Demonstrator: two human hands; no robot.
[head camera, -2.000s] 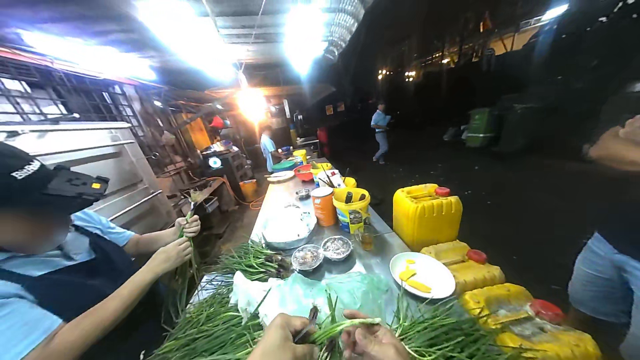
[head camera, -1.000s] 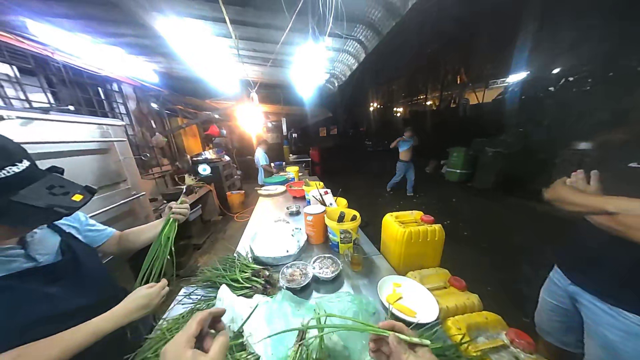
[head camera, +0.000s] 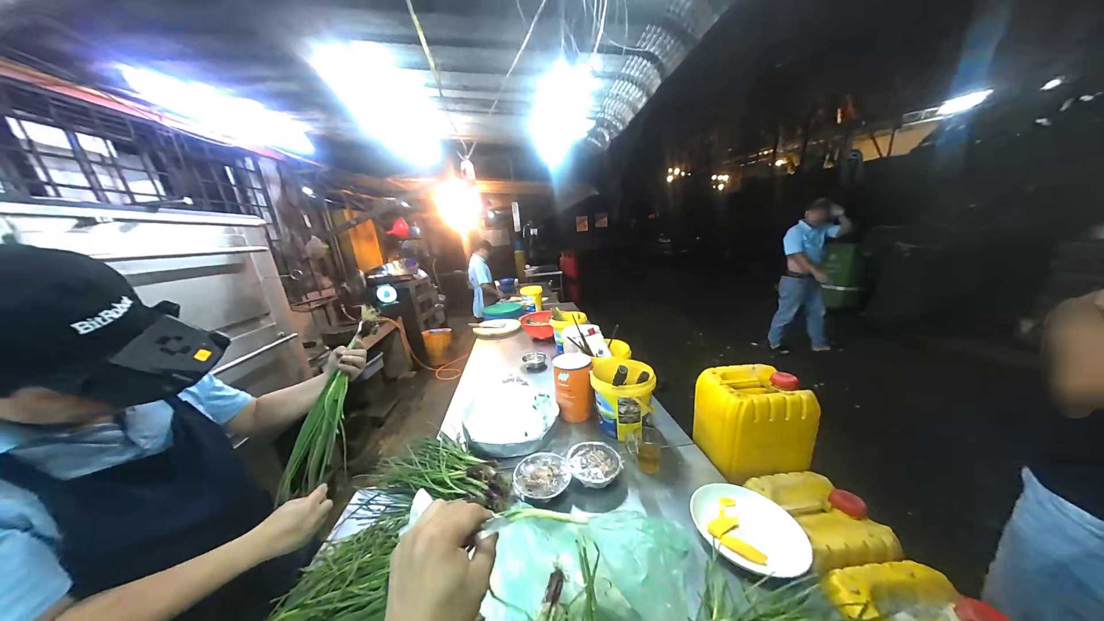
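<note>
My left hand (head camera: 442, 561) is at the bottom centre, its fingertips closed on one end of a spring onion (head camera: 548, 515) that extends rightward over a thin green plastic bag (head camera: 638, 543). My right hand is out of view. A bunch of spring onions with dark root ends (head camera: 444, 473) lies beyond my left hand, and loose green leaves (head camera: 345, 573) are heaped to its left. More spring onions stand out at the bottom edge, in front of the bag.
A co-worker (head camera: 129, 483) at the left holds a spring onion bunch. On the metal table (head camera: 690, 457) are foil bowls (head camera: 542, 476), a basin (head camera: 511, 418), an orange canister (head camera: 573, 388), a yellow bucket (head camera: 623, 398), a glass (head camera: 649, 453) and a white plate (head camera: 750, 530). Yellow jerrycans (head camera: 757, 423) stand at the right.
My right hand, over the table's near edge in both earlier frames, has left the view. My left hand was apart from the spring onion one second ago and now grips its end.
</note>
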